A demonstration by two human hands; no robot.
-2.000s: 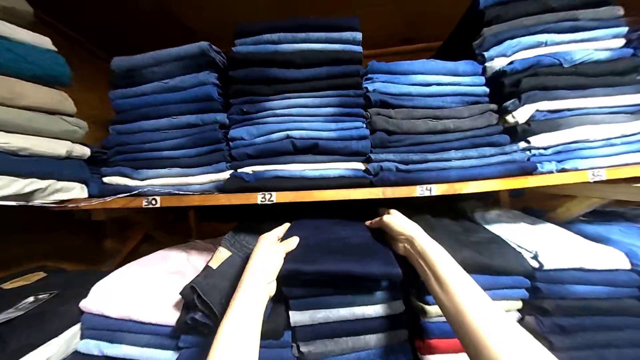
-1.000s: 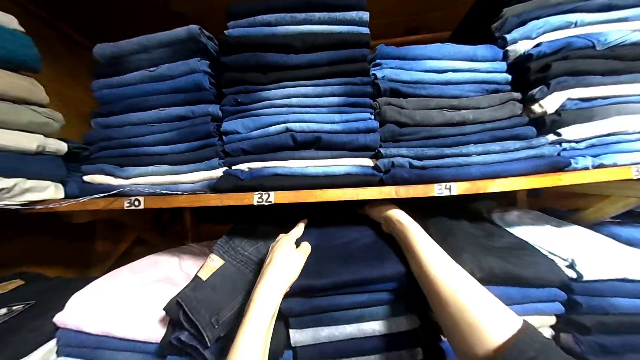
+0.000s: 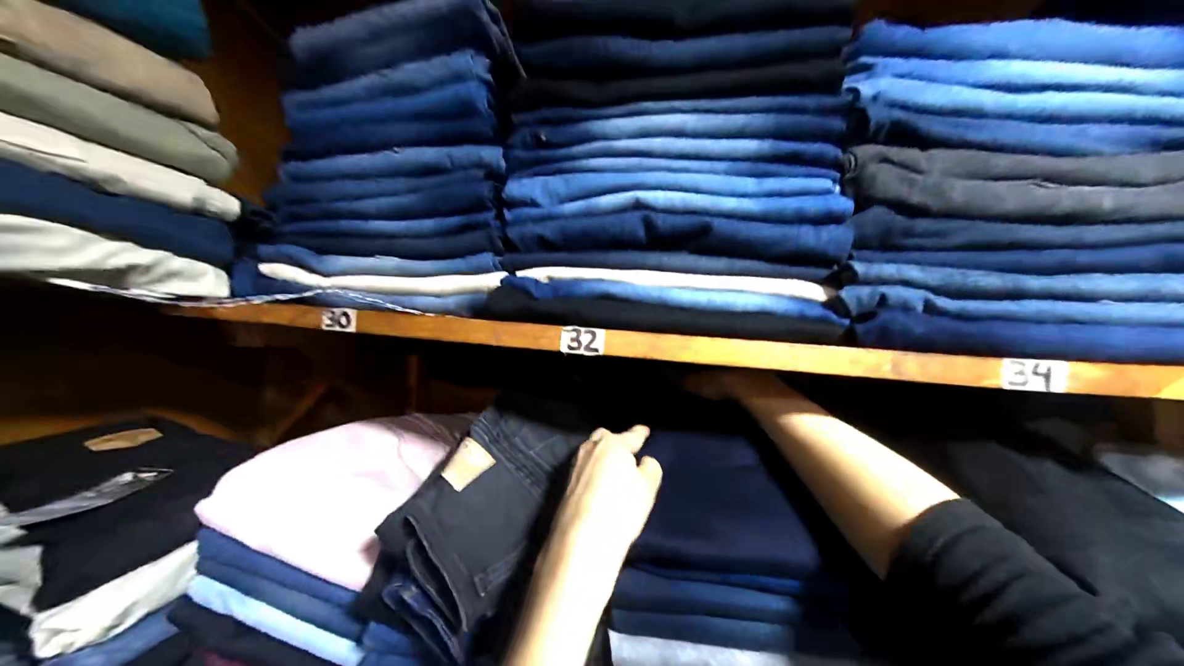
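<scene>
My left hand (image 3: pixel 612 481) rests with its fingers at the left edge of a folded navy garment (image 3: pixel 717 509), the top one of a stack on the lower shelf. Against its left side lie folded black jeans (image 3: pixel 472 518) with a tan waistband patch, tilted down to the left. My right hand (image 3: pixel 726 381) reaches in under the upper shelf board, behind the navy garment; its fingers are in shadow, so whether they hold anything is hidden. The left thumb and index finger are apart, with no cloth plainly between them.
Just above my hands runs the wooden shelf edge (image 3: pixel 814 358) with number tags, bearing tall stacks of folded jeans (image 3: pixel 675 194). A folded pink garment (image 3: pixel 324 490) tops a stack at left. Black folded trousers (image 3: pixel 1045 518) lie at right, and beige trousers (image 3: pixel 111 65) are stacked upper left.
My right hand has moved deeper under the upper shelf, from the navy garment's back edge into shadow. My left hand stays at that garment's left side. The view has come closer.
</scene>
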